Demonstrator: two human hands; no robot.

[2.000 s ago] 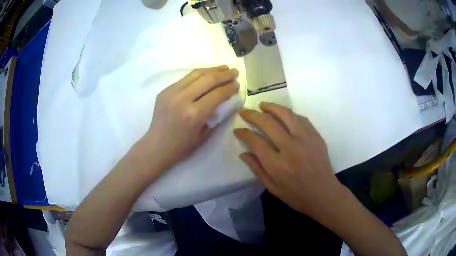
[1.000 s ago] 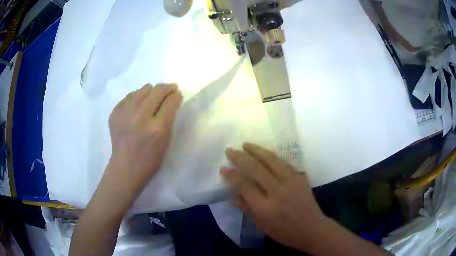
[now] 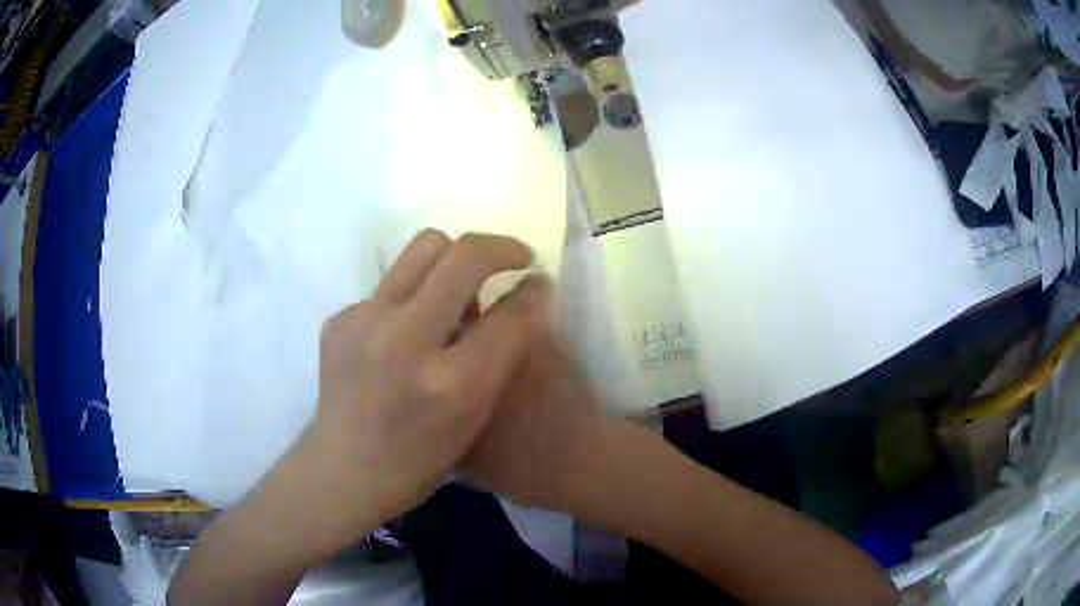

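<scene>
The white cloth panel (image 3: 474, 178) lies on the lit machine bed, its edge running up to the presser foot and needle (image 3: 540, 104). My left hand (image 3: 415, 367) is at the near part of the cloth with fingers curled, and a bit of cloth shows between its fingertips. My right hand (image 3: 533, 408) is close against it, partly behind and under the left one, fingertips meeting near the cloth edge. What the right fingers hold is hidden, and it is blurred. The metal slide plate (image 3: 616, 178) lies right of the cloth edge.
The machine head (image 3: 503, 36) with its tension dial (image 3: 604, 59) stands above. A white cover sheet (image 3: 805, 213) lies right of the plate. A blue tray (image 3: 71, 320) is at left. White strips (image 3: 1024, 166) hang at right, above a white bundle (image 3: 1007, 533) and yellow frame (image 3: 1019, 391).
My hands were apart on the cloth and have come together. The right hand moved left and up; the left moved right. The cloth's near edge has drawn leftward, showing more of the bed and ruler.
</scene>
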